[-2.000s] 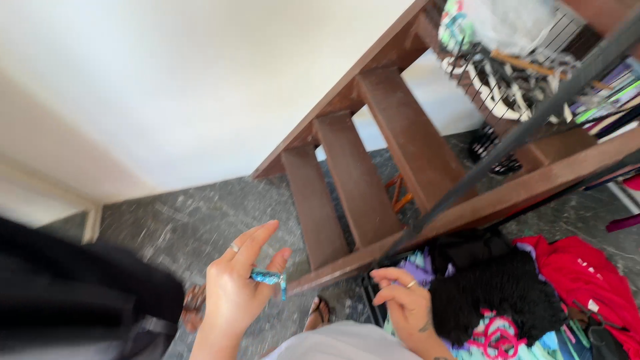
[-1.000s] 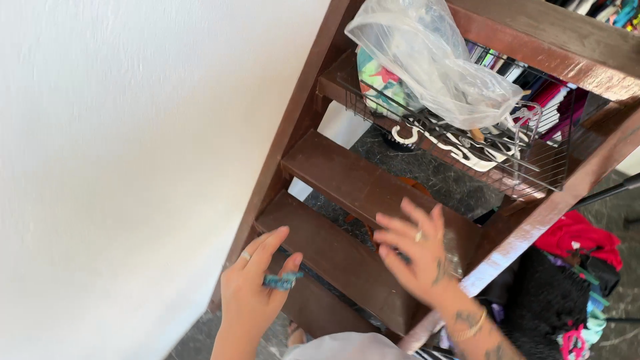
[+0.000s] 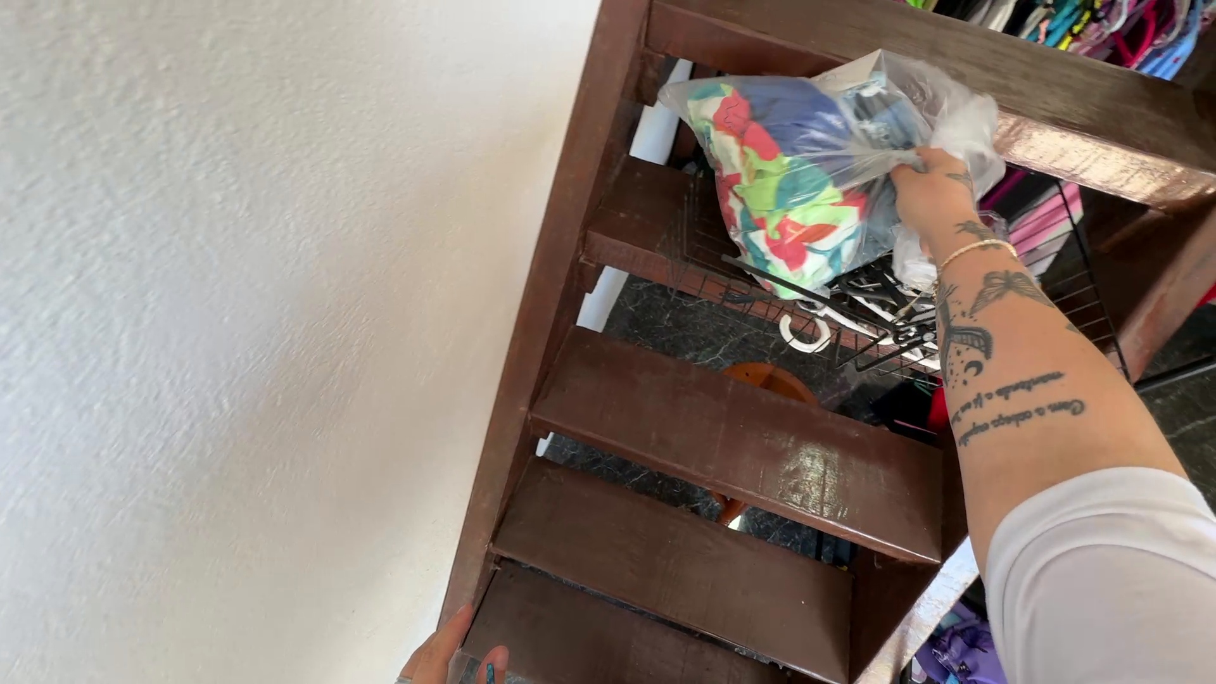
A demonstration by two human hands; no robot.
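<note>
My right hand [image 3: 933, 195] grips the gathered neck of a clear plastic bag [image 3: 793, 185] that holds colourful patterned and blue fabric. The bag is at a black wire basket [image 3: 1073, 275] on the staircase, over white and black clothes hangers [image 3: 807, 332] in the basket. Only part of my left hand [image 3: 451, 651] shows at the bottom edge, near the lowest visible step, fingers apart. A small blue-green item [image 3: 490, 673] shows by its fingers, mostly cut off by the frame.
Brown wooden steps [image 3: 741, 427] with open gaps rise beside a white textured wall [image 3: 266, 285]. A round wooden stool [image 3: 769, 380] stands behind them on the dark floor. Hanging clothes [image 3: 1102, 28] are at the top right, purple fabric [image 3: 964, 651] at the lower right.
My right hand has reached up and forward and taken hold of the plastic bag, whose patterned contents now show more. My left hand is lower in view. The view has moved closer to the stairs.
</note>
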